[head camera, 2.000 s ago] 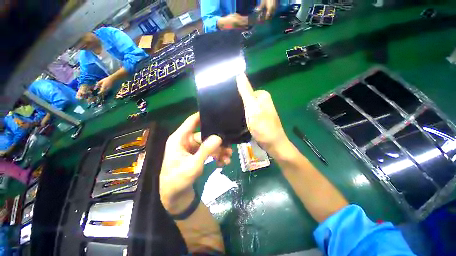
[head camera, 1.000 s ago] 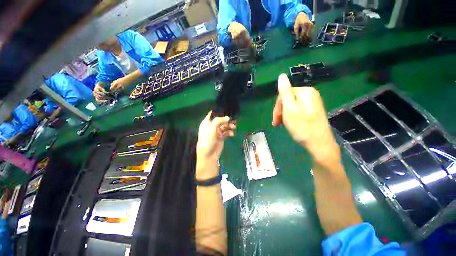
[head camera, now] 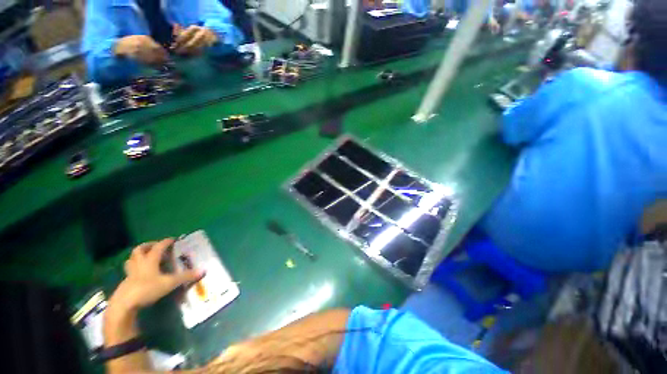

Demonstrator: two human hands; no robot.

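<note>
A silver-white display module (head camera: 215, 284) with an orange ribbon lies on the green mat at the lower left. My left hand (head camera: 150, 276) is at its left side, with fingers at the upper left edge and the thumb over the face near the ribbon. It seems to grip the module; the module looks flat on the mat. My right forearm crosses the bottom, and my right hand is cut off by the lower edge. A blurred dark rectangle (head camera: 107, 230) lies beyond my left hand; I cannot tell if it is the black panel.
A clear blister tray (head camera: 298, 182) of glossy black panels lies right of centre. A slim black pen (head camera: 293, 239) lies between it and the module. Small phone parts (head camera: 246, 124) lie farther back. A person in blue (head camera: 585, 161) is at the right; another person's hands (head camera: 164, 45) work across the bench.
The view has swung right. My left hand no longer holds the black panel up and is now on the silver module. My right hand has dropped out of the picture.
</note>
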